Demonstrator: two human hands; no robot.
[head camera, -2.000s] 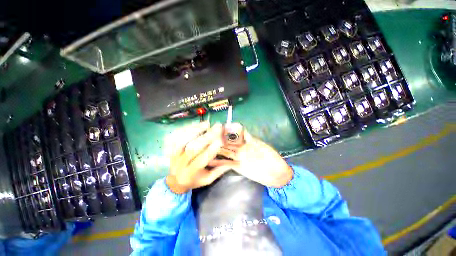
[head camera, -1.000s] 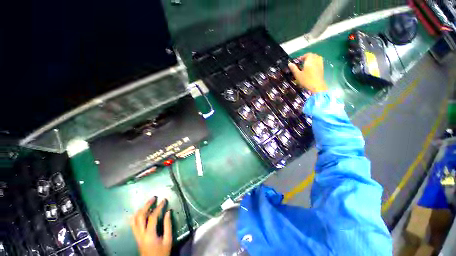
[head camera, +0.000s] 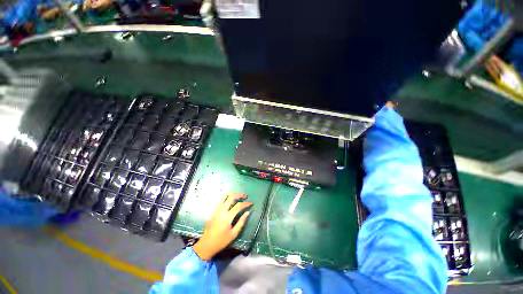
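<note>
The black test fixture (head camera: 287, 158) with white lettering sits on the green bench below the monitor, with a small dark socket (head camera: 289, 138) on top. My left hand (head camera: 222, 227) rests on the bench left of the cable, fingers apart; dark patches show between the fingers, and I see no held part. My right arm reaches up past the fixture's right side. Only a bit of my right hand (head camera: 390, 105) shows by the monitor's lower right edge; its fingers and anything in them are hidden. The right blister tray (head camera: 436, 146) holds camera modules and is partly covered by my sleeve.
The large dark monitor (head camera: 332, 51) stands above a clear acrylic panel (head camera: 298, 118). Left blister trays (head camera: 129, 166) hold scattered modules. A dark cable (head camera: 264, 215) and a white strip (head camera: 296, 200) lie before the fixture. Other people's blue sleeves show at the top corners.
The view has swung left. My right hand has moved from the right tray's modules up to the monitor's edge. My left hand stays on the bench near the cable.
</note>
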